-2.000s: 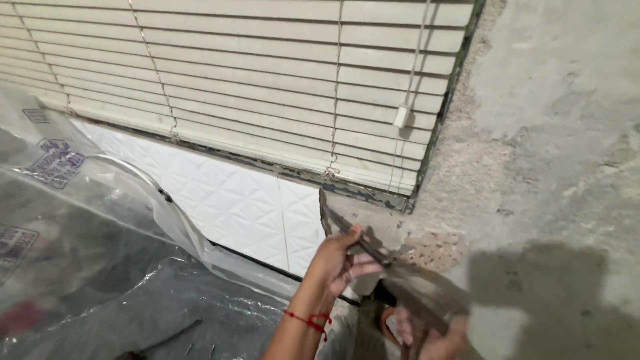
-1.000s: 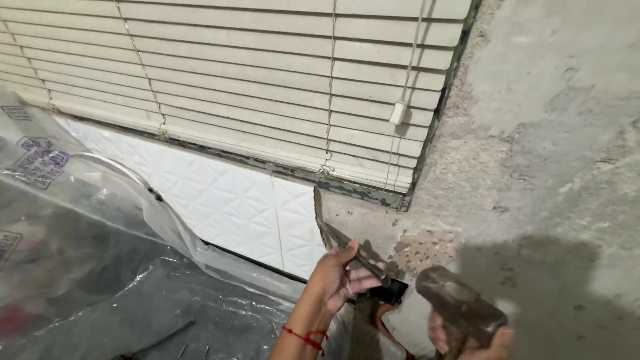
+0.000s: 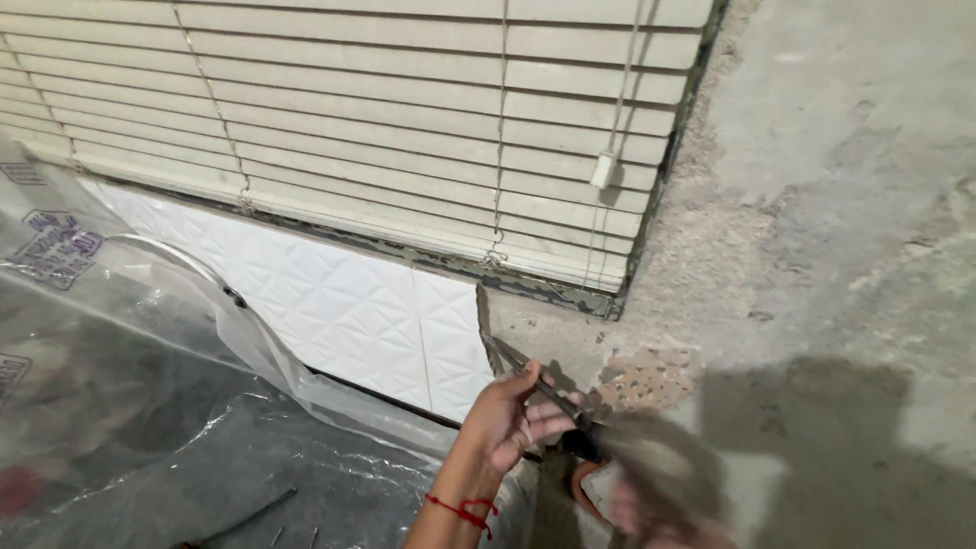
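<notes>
My left hand (image 3: pixel 515 419), with a red cord at the wrist, grips a metal chisel (image 3: pixel 545 389). The chisel's tip touches the right edge of the white textured wall tiles (image 3: pixel 343 320), beside bare mortar. My right hand (image 3: pixel 648 511) is blurred at the lower right, closed around the handle of a hammer (image 3: pixel 659 457). The hammer's head, smeared by motion, is at the chisel's back end. A patch of pitted, reddish plaster (image 3: pixel 648 377) shows just right of the chisel.
Window blinds (image 3: pixel 366 114) with a cord pull (image 3: pixel 603 170) hang above the tiles. Clear plastic sheeting (image 3: pixel 252 427) covers the lower left, with thin dark tools or rods on it. Rough cement wall (image 3: pixel 862 191) fills the right. Below the chisel's end are a black object (image 3: pixel 581 444) and an orange curved piece (image 3: pixel 583 492).
The hammer, apart from the chisel a second ago, is now a blur at the chisel's back end. My left hand keeps the chisel at the tile edge.
</notes>
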